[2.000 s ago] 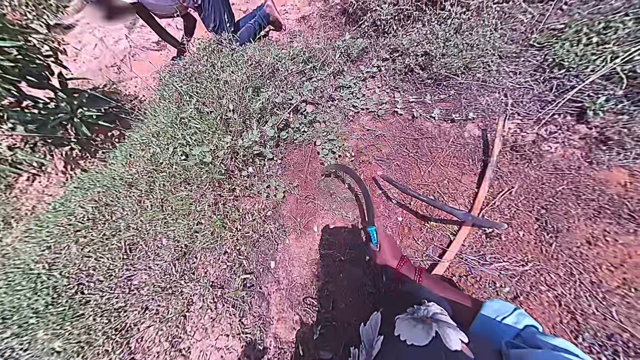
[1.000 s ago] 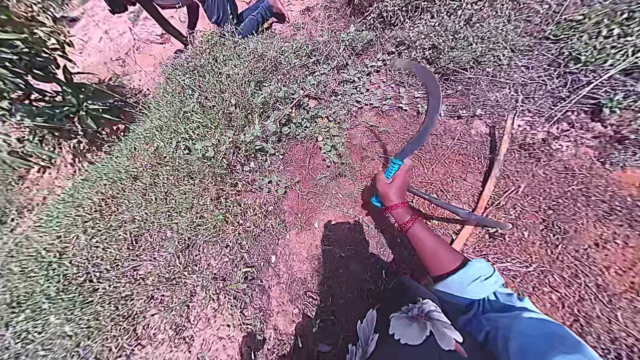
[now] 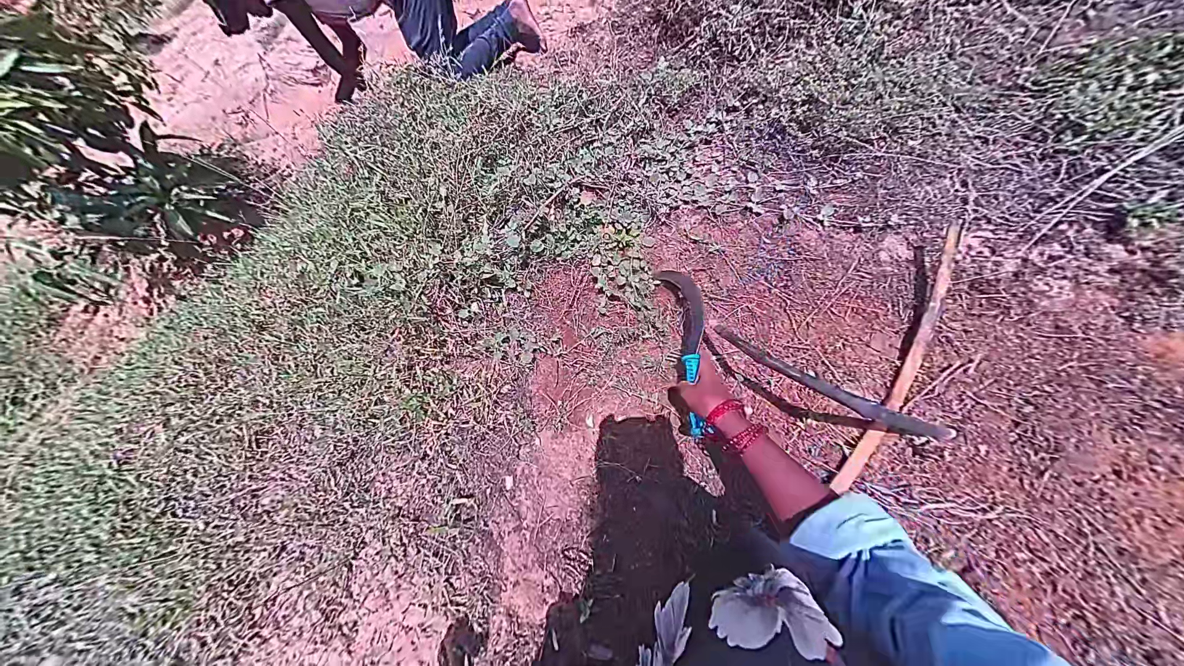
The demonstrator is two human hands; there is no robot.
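My right hand (image 3: 703,388), with red bracelets at the wrist, is closed around the turquoise handle of a sickle (image 3: 690,310). The curved dark blade points away from me, its tip by low green weeds (image 3: 622,264) at the edge of the bare reddish soil. Whether the tip touches the ground I cannot tell. Just right of the hand, a dark stick (image 3: 814,381) lies across a lighter wooden stick (image 3: 916,356). My left hand is out of view.
Low grass and weeds (image 3: 370,305) spread over the left and middle. Another person (image 3: 453,37) kneels or crouches on pale soil at the top. Leafy plants (image 3: 157,185) grow at the upper left, dry brush (image 3: 860,102) at the upper right.
Two seconds ago the sickle was low near the weeds; one second ago it was raised with its blade reaching farther away. Now it is down again, still in my right hand.
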